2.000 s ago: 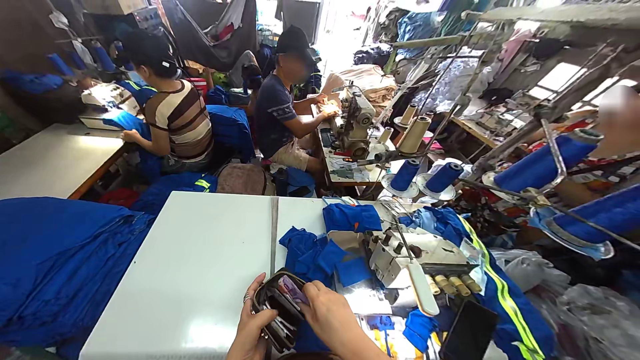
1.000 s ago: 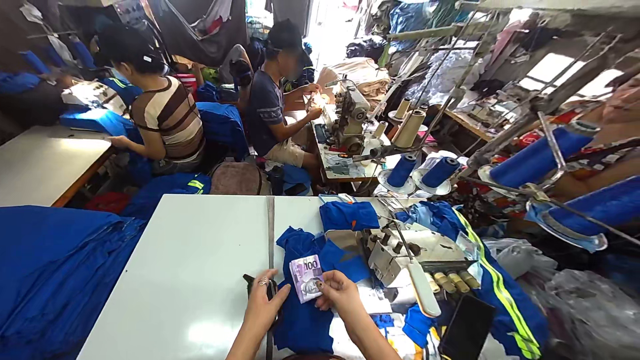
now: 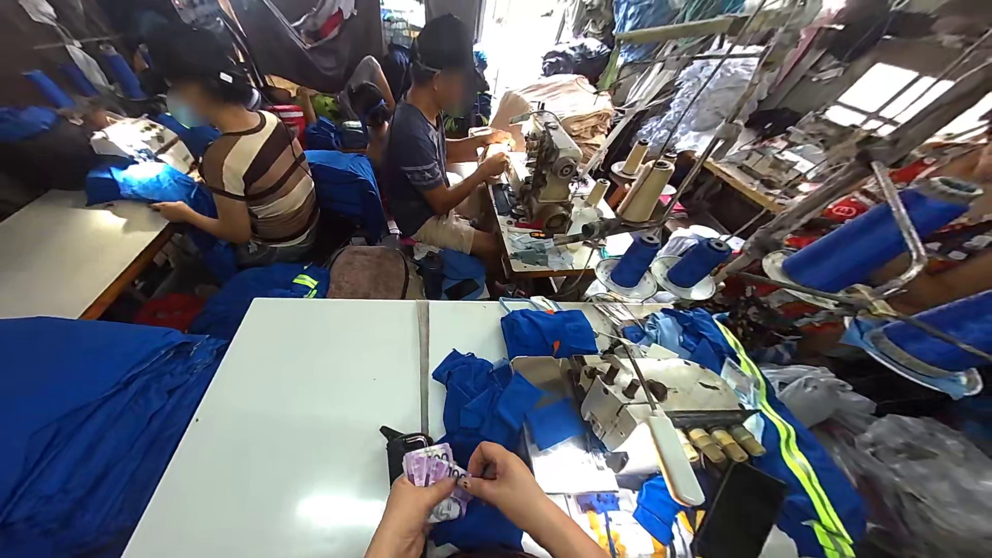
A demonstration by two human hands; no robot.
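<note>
Several purple banknotes (image 3: 425,463), fanned and overlapping, are held between both hands near the bottom centre. My left hand (image 3: 411,508) grips them from the lower left. The thumb and fingers of my right hand (image 3: 500,484) pinch the right edge of the notes. A black pouch or wallet (image 3: 401,446) lies on the white table just behind my left hand, partly hidden by the notes. Blue cloth pieces (image 3: 477,395) lie beyond and beneath my right hand, beside a white sewing machine (image 3: 659,395).
A dark phone (image 3: 740,511) lies right of the machine. Blue fabric with a reflective stripe (image 3: 783,434) hangs at the table's right side. Blue thread cones (image 3: 876,240) stand at right. Two people sit beyond the white table (image 3: 310,403), one at another sewing machine (image 3: 554,170).
Two seconds ago both hands held the wallet open; a second ago the notes were between them. Now the notes are fanned and lower left, and the black pouch or wallet lies on the table.
</note>
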